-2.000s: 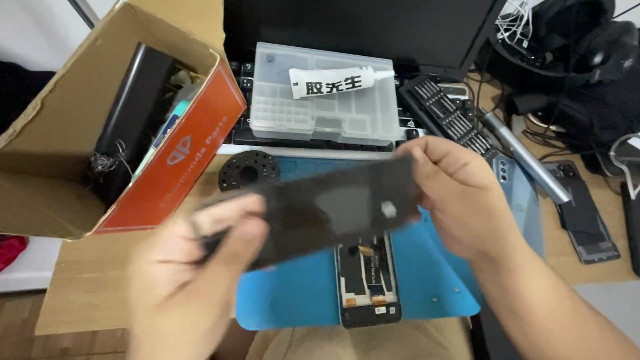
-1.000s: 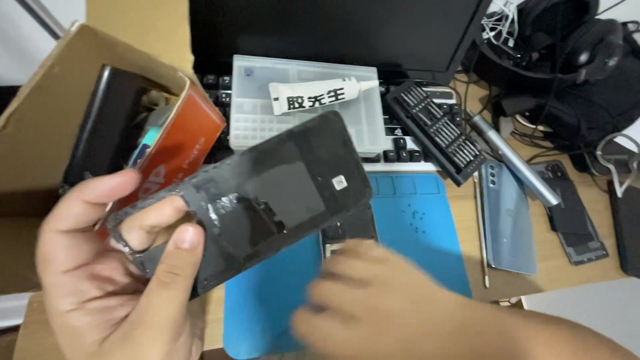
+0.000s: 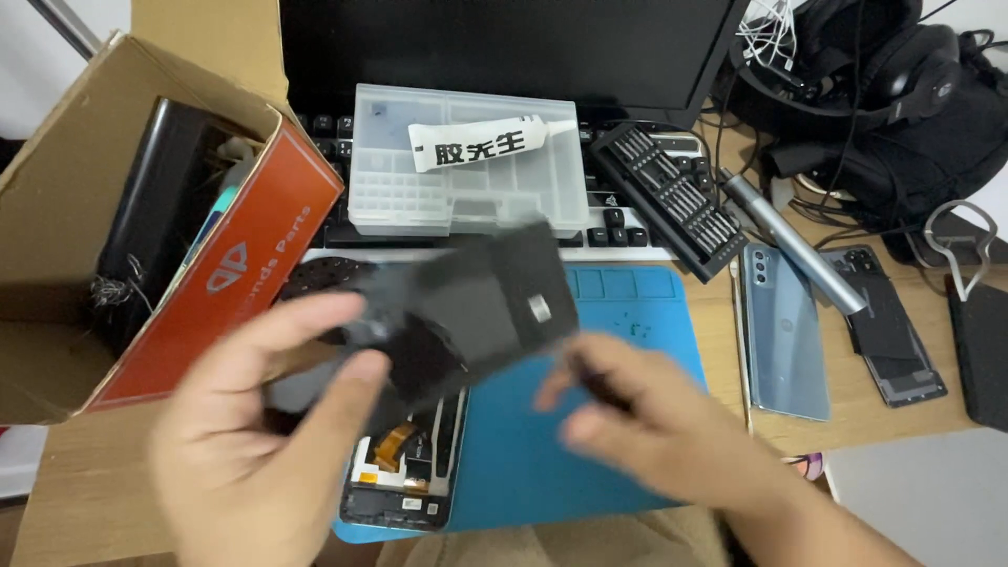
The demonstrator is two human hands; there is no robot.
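Observation:
My left hand (image 3: 268, 425) grips the left end of a thin black phone panel (image 3: 488, 291) between thumb and fingers, tilted and blurred, with a small pale label near its right end. My right hand (image 3: 630, 409) is beside the panel's lower right corner, fingers curled; a dark patch shows between its fingers, and whether it holds anything is unclear. Below the panel lies an opened phone (image 3: 402, 504) with an orange flex cable (image 3: 394, 447), on a blue silicone repair mat (image 3: 535, 449). The panel and my left hand hide the phone's upper part.
At left stands an open cardboard box (image 3: 213, 291). A clear plastic organizer (image 3: 512, 189) with a white glue tube (image 3: 480, 144) lies on the keyboard. Rightward are a bit set (image 3: 669, 201), silver electric screwdriver (image 3: 795, 242), blue-grey phone back (image 3: 787, 339), dark phone shell (image 3: 890, 339) and headphones (image 3: 906, 87).
My right hand was on the panel's right end two seconds ago, then over the opened phone; now it is beside the panel's lower right corner. My left hand keeps hold of the panel.

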